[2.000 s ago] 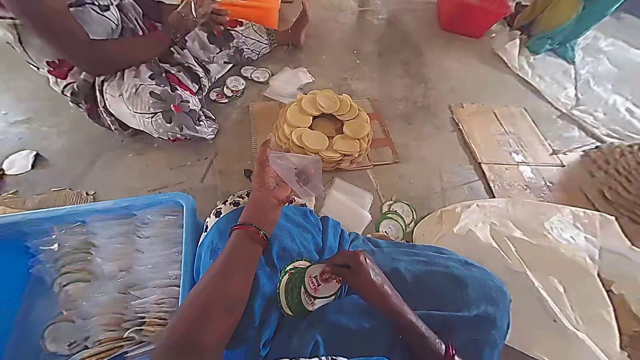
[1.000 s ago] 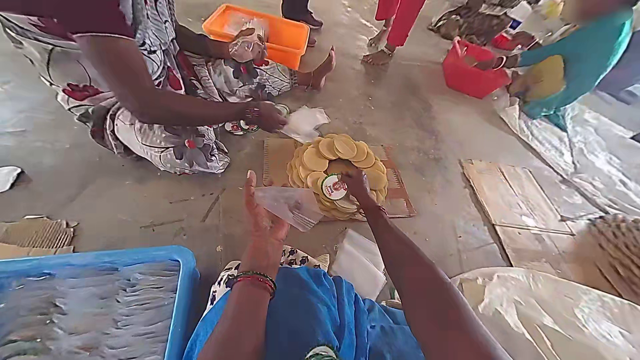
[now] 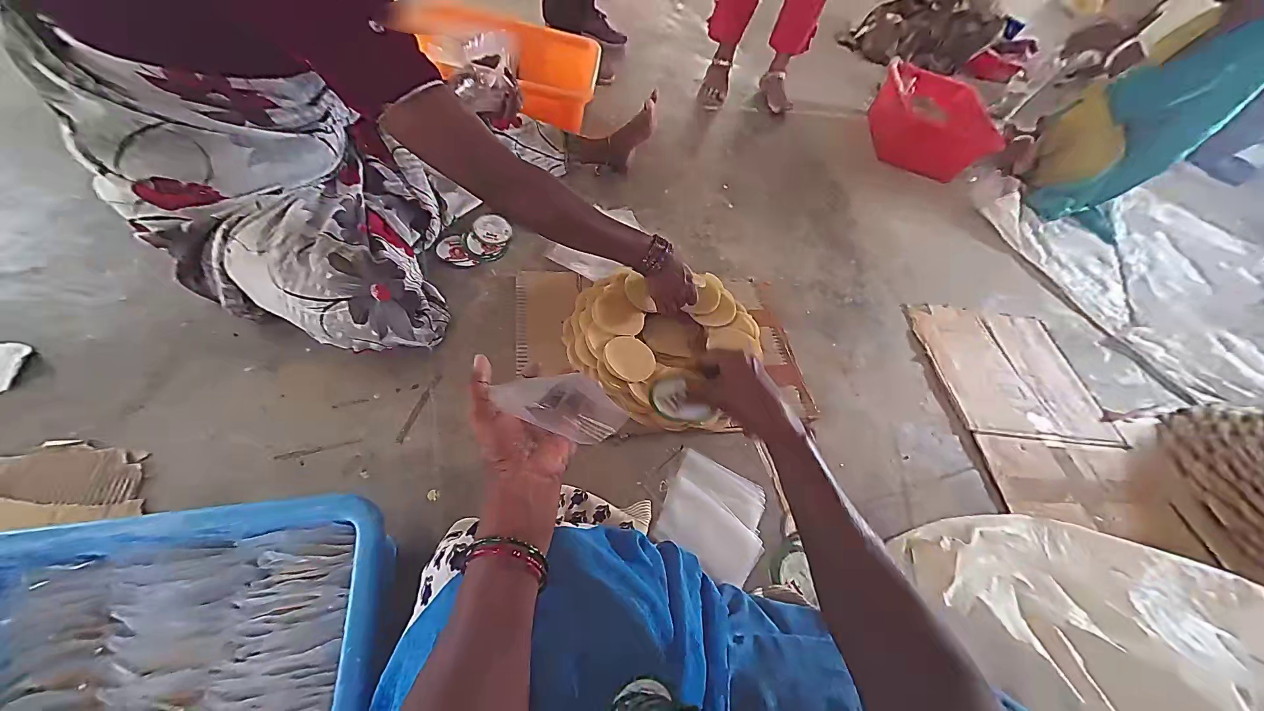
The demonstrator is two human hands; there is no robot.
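My left hand (image 3: 518,425) holds a clear plastic bag (image 3: 565,407) on its palm and fingers, left of a ring-shaped pile of thin yellow discs (image 3: 629,358). Over the pile's near right side, my right hand (image 3: 736,390) grips a round printed label (image 3: 681,398), blurred; whether a disc is held with it I cannot tell. The pile rests on flat cardboard (image 3: 543,321). A co-worker's hand (image 3: 673,286) touches the pile's far side. Between my arms, flat plastic bags (image 3: 713,513) lie on the floor. Another round label (image 3: 642,694) is on my lap.
A blue crate (image 3: 370,563) of filled bags stands at lower left. The co-worker sits at upper left beside round labels (image 3: 491,231) and an orange crate (image 3: 558,74). A red basket (image 3: 928,123) and a person in teal are at upper right; cardboard (image 3: 1017,375) and plastic sheeting lie right.
My right hand has moved from the labels on my lap to the pile, with a label in it. The co-worker's hand has reached onto the pile. My left hand still holds a bag.
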